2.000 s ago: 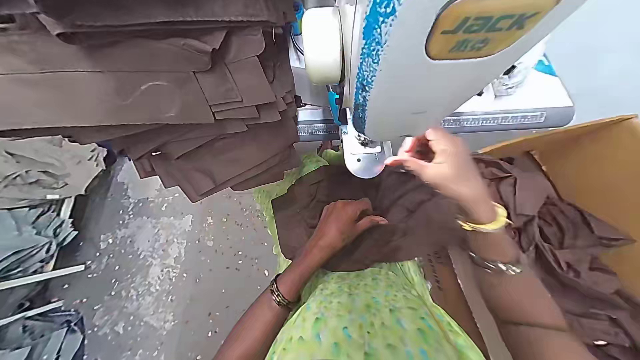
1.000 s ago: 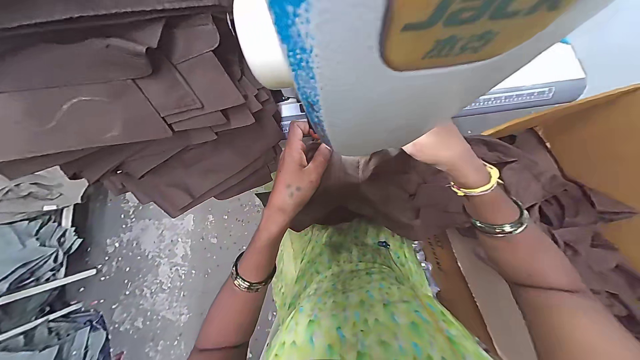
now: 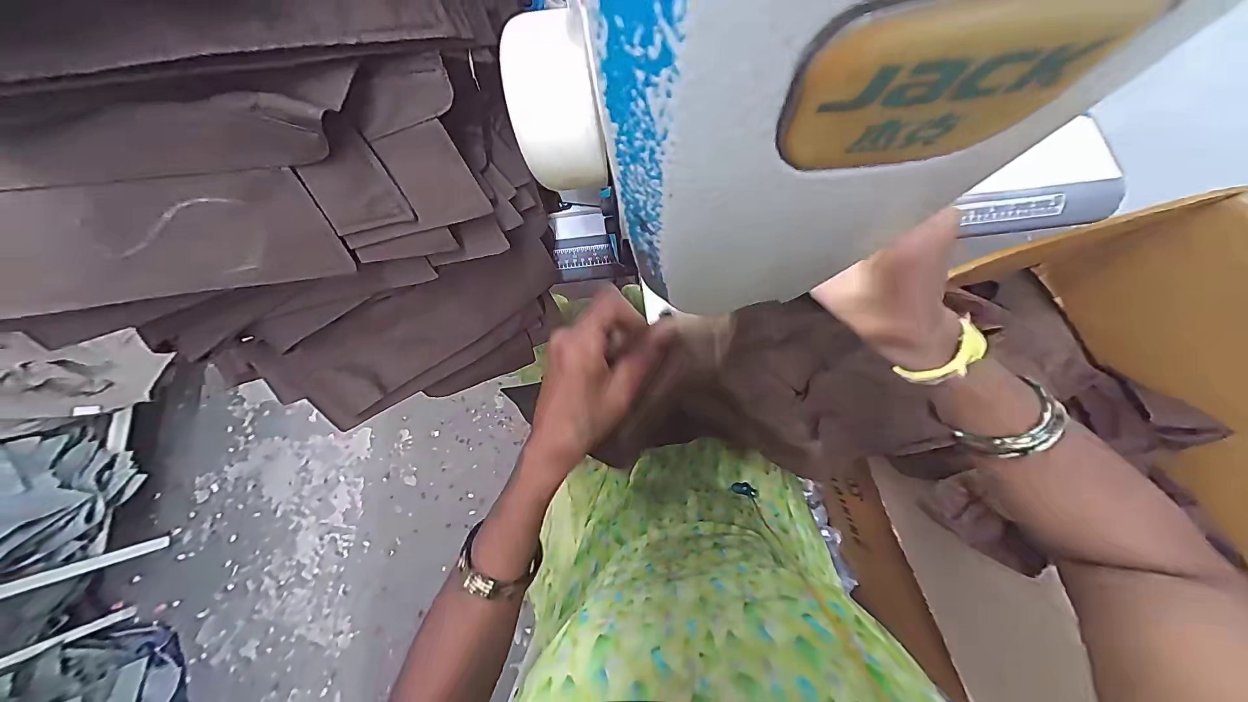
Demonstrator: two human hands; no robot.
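Observation:
The white and blue head of a Jack sewing machine (image 3: 741, 166) fills the upper middle and hides the needle area. Below it, a piece of dark brown fabric (image 3: 780, 380) stretches across my lap towards the right. My left hand (image 3: 595, 375), blurred, pinches the fabric's left part just below the machine head. My right hand (image 3: 902, 292) is at the machine's lower right edge, over the same fabric; its fingertips are partly hidden and blurred, so its hold cannot be made out.
Stacked brown cut fabric pieces (image 3: 175, 224) rise at the left. A cardboard box (image 3: 1150, 302) with brown fabric stands at the right. Grey-green fabric pieces (image 3: 58, 497) lie at the lower left, beside white bars. The speckled floor (image 3: 283, 517) shows between.
My left hand, flat on the fabric two seconds ago, has lifted to the machine's lower edge and now pinches. The view has shifted closer to the machine head, which covers the needle area.

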